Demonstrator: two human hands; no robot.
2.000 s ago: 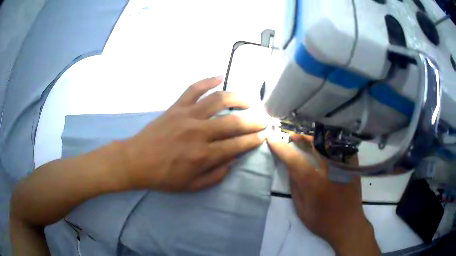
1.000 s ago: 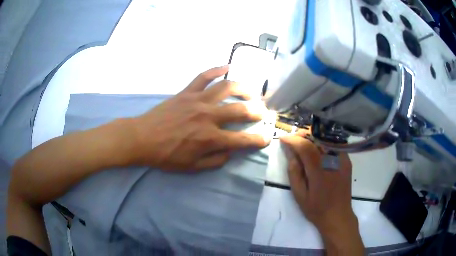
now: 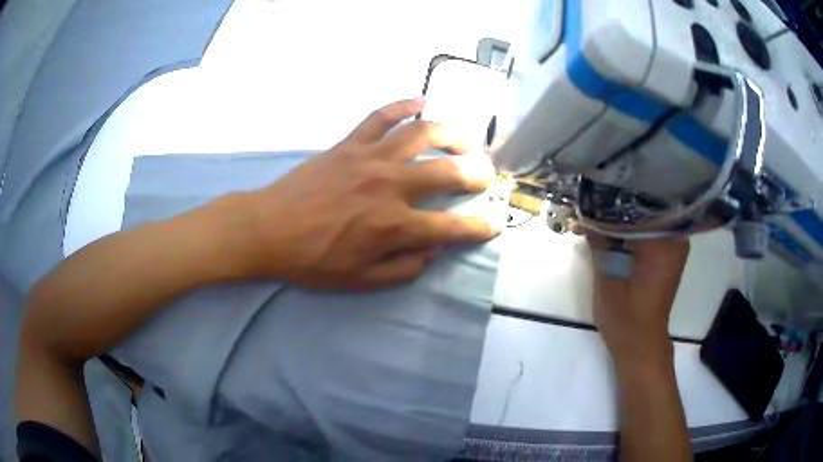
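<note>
Grey-blue cloth point(image 3: 361, 361) lies on the white sewing table, its straight right edge running up to the needle area point(image 3: 507, 194) under the machine head point(image 3: 623, 99). My left hand point(image 3: 361, 207) lies flat on the cloth, fingers spread, fingertips beside the lit presser foot. It presses the cloth and does not grip it. My right hand point(image 3: 641, 271) is right of the needle, partly behind the machine head's lower parts. Its fingers are hidden, so what they do cannot be told. Glare washes out the stitching spot.
More grey-blue cloth point(image 3: 54, 135) with a curved edge lies at the far left. A dark flat slab point(image 3: 742, 354) lies at the right. A measuring tape point(image 3: 541, 448) runs along the front table edge. A needle plate outline shows above my left fingers.
My right hand has moved right, away from the needle and behind the machine head's lower parts. My left hand remains spread on the cloth. The cloth's top edge sits higher in view than before.
</note>
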